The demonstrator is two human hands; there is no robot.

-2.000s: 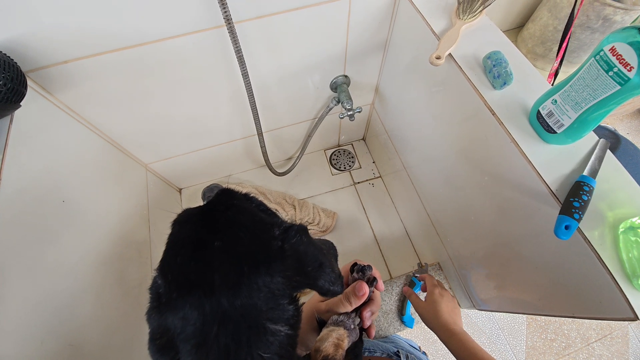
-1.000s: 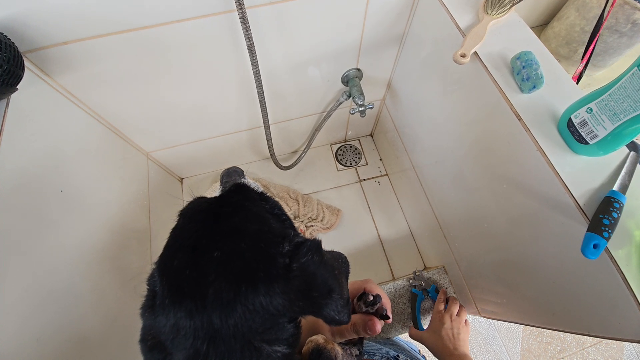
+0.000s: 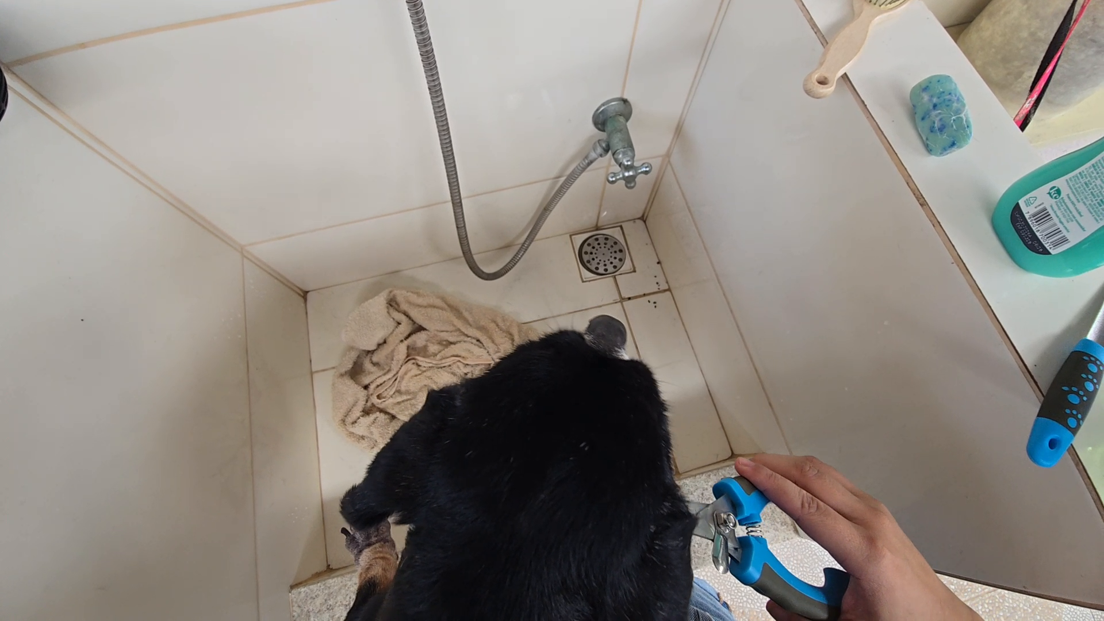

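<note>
A black dog (image 3: 552,483) fills the lower middle, its grey muzzle pointing toward the floor drain. One tan and grey paw (image 3: 373,548) shows at its left side. My right hand (image 3: 849,539) holds blue and grey pet nail clippers (image 3: 759,552) by the handles, right of the dog. The metal cutting head lies against the dog's dark fur, and its tip is partly hidden. My left hand is not visible; the dog's body covers the area where it was.
White tiled walls enclose the basin. A beige towel (image 3: 405,362) lies crumpled beside the dog. A metal hose (image 3: 453,172) hangs to a valve (image 3: 621,142) above the drain (image 3: 602,254). On the right ledge are a wooden brush (image 3: 841,56), soap (image 3: 940,115), a green bottle (image 3: 1056,216) and a blue-handled tool (image 3: 1067,401).
The dog's head has swung to the right, uncovering more of the towel. My left hand and the paw it held have gone out of sight. My right hand has lifted the clippers from the ledge.
</note>
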